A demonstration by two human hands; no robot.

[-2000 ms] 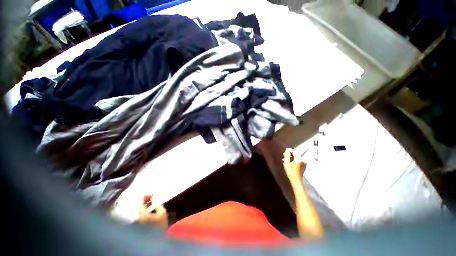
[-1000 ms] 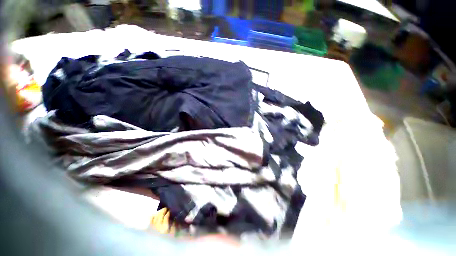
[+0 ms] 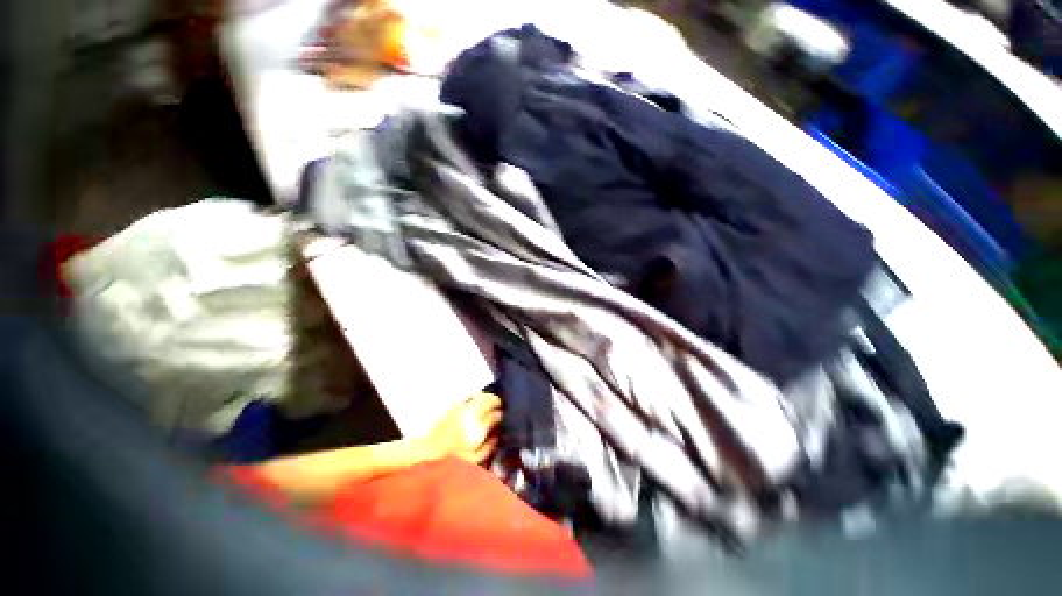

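A heap of navy cloth (image 3: 699,221) and silvery grey cloth (image 3: 606,326) lies across the long white table (image 3: 408,338). Its loose, crumpled end hangs towards the near edge. My left hand (image 3: 472,425) is at the near table edge, touching or right beside the dark cloth; its fingers look curled, but blur hides whether they grip it. My right hand is not in view.
A large pale cloth pile (image 3: 192,303) stands left of the table, with a bit of red beside it. A blurred person (image 3: 363,41) is at the table's far left end. Blue crates (image 3: 920,186) stand beyond the table.
The view has swung left, so the heap now runs diagonally and the pale pile shows. My left hand has come to the heap's near edge; my right hand, visible two seconds ago, is out of view.
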